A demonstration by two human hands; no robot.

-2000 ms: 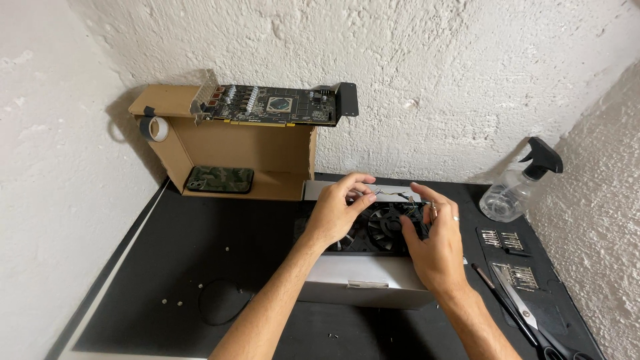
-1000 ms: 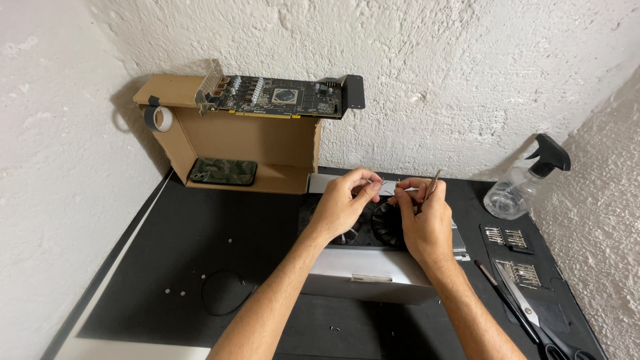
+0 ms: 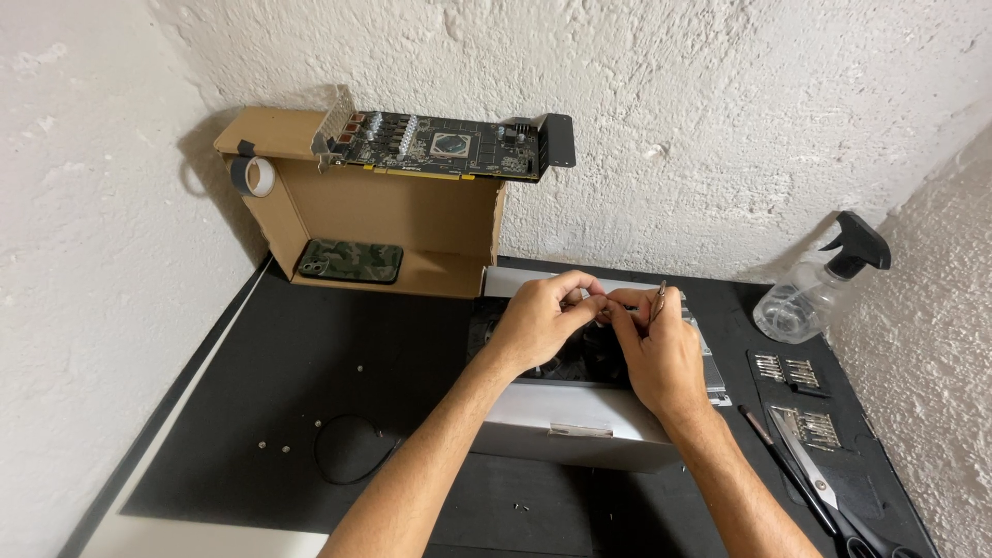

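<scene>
A black fan shroud (image 3: 554, 364) with fans lies on a white box (image 3: 542, 415), partly covered by my hands. Above it my left hand (image 3: 546, 314) pinches something small, probably a thin wire end, hidden between the fingertips. My right hand (image 3: 659, 341) meets it fingertip to fingertip and also holds a slim metal tool (image 3: 658, 301), perhaps tweezers, upright between its fingers. Behind and to the left, a bare graphics card circuit board (image 3: 442, 147) with a metal bracket rests on top of an open cardboard box (image 3: 387, 194).
A camouflage phone (image 3: 351, 261) lies inside the cardboard box; a tape roll (image 3: 262, 177) hangs at its left. At right are a spray bottle (image 3: 798, 302), screwdriver bits (image 3: 806, 426), a dark pen-like tool (image 3: 787, 469) and scissors (image 3: 814, 477). A black cable (image 3: 318, 457) and small screws (image 3: 286, 449) lie at left.
My hands, apart two seconds ago, have come together over the fans. The right hand has moved left, and the metal tool now stands up from its fingers.
</scene>
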